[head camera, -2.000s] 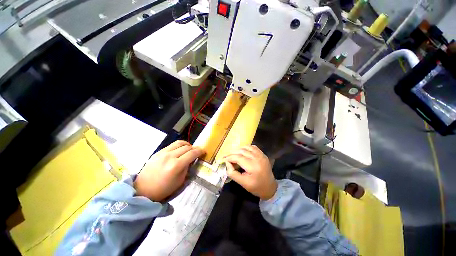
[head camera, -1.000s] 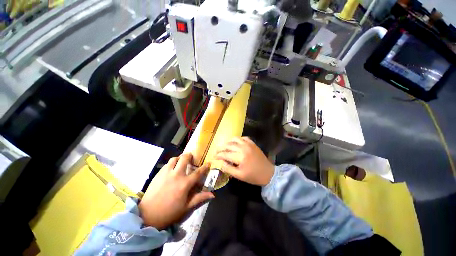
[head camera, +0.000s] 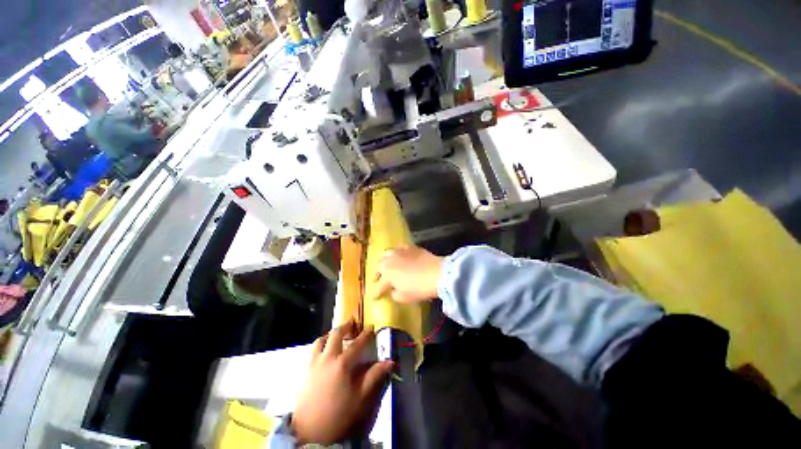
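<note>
A yellow panel (head camera: 386, 219) lies over the machine's long arm, its near end hanging off the right side. The orange-tan template strip (head camera: 351, 281) with a dark central slot lies along the panel's left, under the white sewing head (head camera: 303, 182). My left hand (head camera: 341, 386) rests at the template's near end, fingers spread, beside a small pale end block (head camera: 385, 345). My right hand (head camera: 409, 274) presses on the yellow panel with bent fingers; whether it holds anything is hidden.
A yellow panel stack (head camera: 716, 263) with a brown roll (head camera: 641, 222) lies at right. Another yellow stack (head camera: 244, 427) is cut off at lower left. The control screen (head camera: 575, 35) hangs above the white table (head camera: 562, 167). A seated person (head camera: 119, 131) is far left.
The view has swung so the machine head sits further left and the screen higher. My right hand has moved further up the panel; my left hand remains near the template end.
</note>
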